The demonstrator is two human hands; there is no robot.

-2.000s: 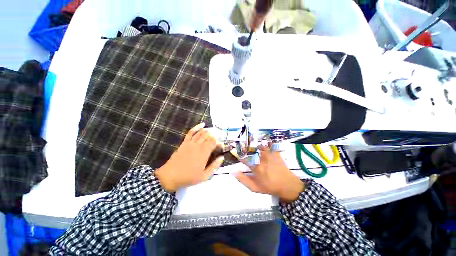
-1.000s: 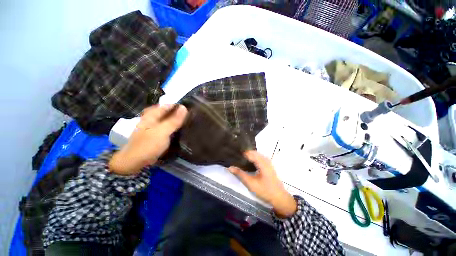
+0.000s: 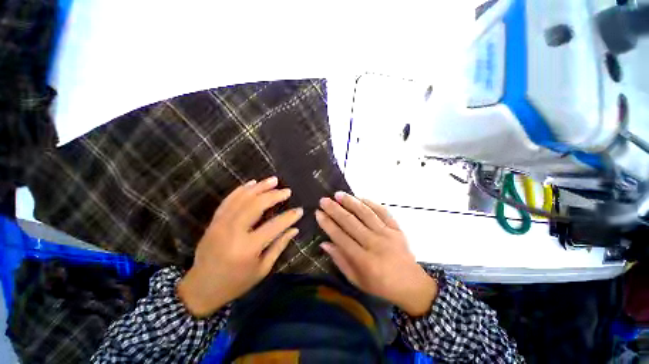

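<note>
A dark plaid fabric panel (image 3: 192, 142) lies spread on the white table left of the sewing machine, its lower part reaching over the front edge. A plain dark strip (image 3: 288, 146) lies along the panel's right end. My left hand (image 3: 242, 242) rests on the panel with fingers spread, its fingertips on the strip. My right hand (image 3: 366, 249) lies flat at the panel's lower right edge, fingertips also touching the strip. Neither hand visibly grips the cloth.
The sewing machine head (image 3: 548, 92), white with a blue stripe, stands at the upper right. Green-handled and yellow-handled scissors (image 3: 514, 213) lie below it. Dark cloth (image 3: 64, 306) hangs or lies by a blue crate (image 3: 78, 252) at the lower left. The table's front edge (image 3: 526, 273) shows at right.
The panel was under the machine needle, then lifted and folded between both hands at the left; now it lies spread, with both hands resting on it. The view has moved closer.
</note>
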